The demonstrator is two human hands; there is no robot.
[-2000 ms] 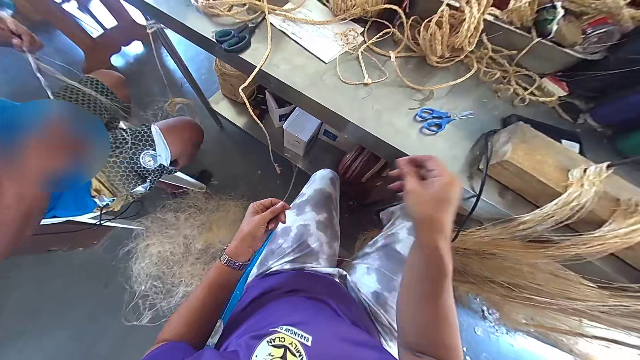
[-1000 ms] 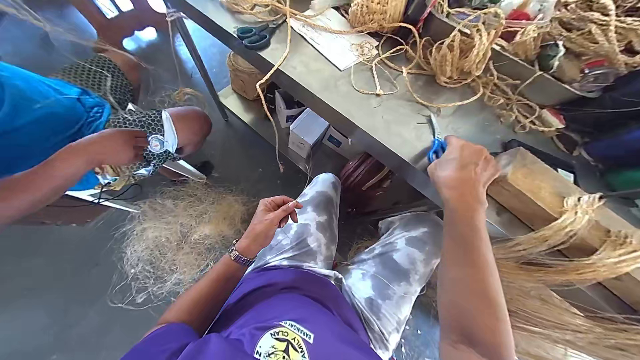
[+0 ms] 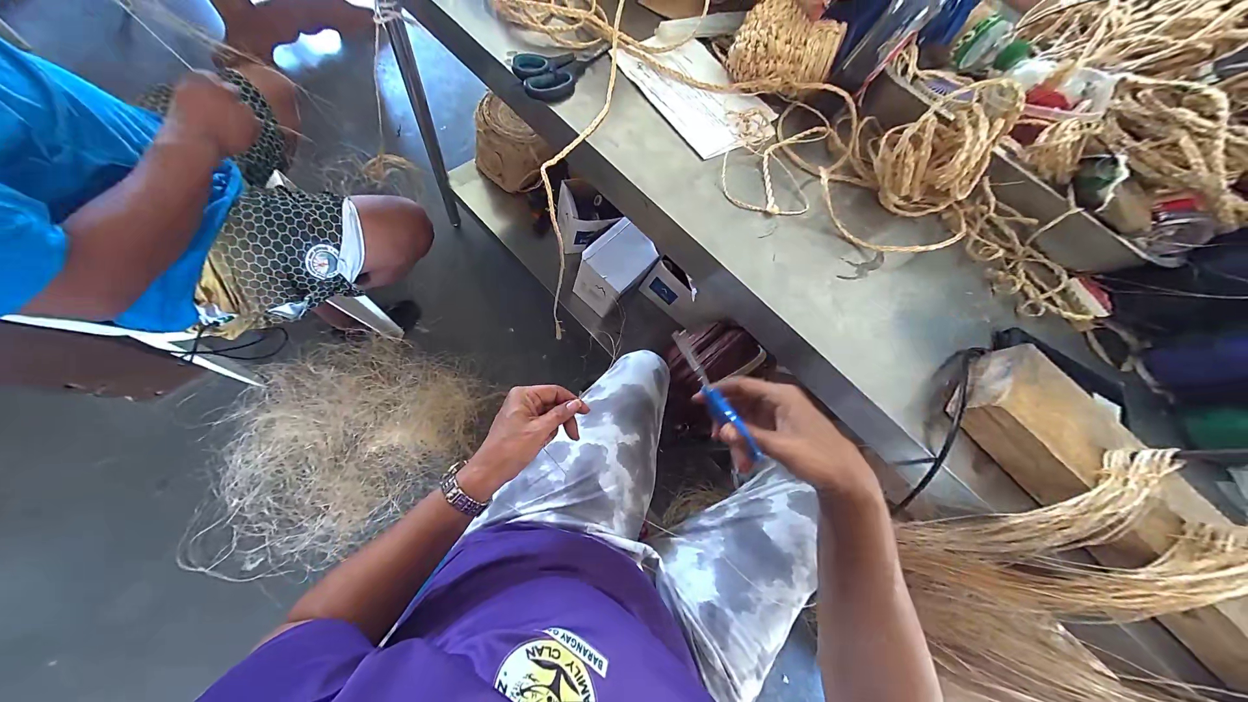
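Observation:
Blue-handled scissors [image 3: 726, 414] are in my right hand [image 3: 795, 429], above the gap between my knees, with the blades pointing up and left. My left hand [image 3: 534, 429] pinches a thin fiber strand between thumb and fingers over my left thigh. The strand is so fine that its course is hard to follow. Bundles of long pale plant fiber [image 3: 1033, 575] lie at the right by a wooden beam [image 3: 1048, 419]. A heap of tangled loose fiber [image 3: 341, 448] rests on the floor left of my left hand.
Braided rope [image 3: 936, 156], dark-handled scissors [image 3: 551, 76] and a paper sheet [image 3: 697, 97] lie on the metal table [image 3: 819, 283]. White boxes [image 3: 616, 263] and a roll [image 3: 507, 141] sit on the lower shelf. A person in a blue shirt [image 3: 58, 185] sits at the left. A black cable [image 3: 946, 439] hangs near my right arm.
My right hand has taken the blue scissors from the tabletop, where they lay two seconds ago, and brought them left, over my lap. The seated person's arm has moved up.

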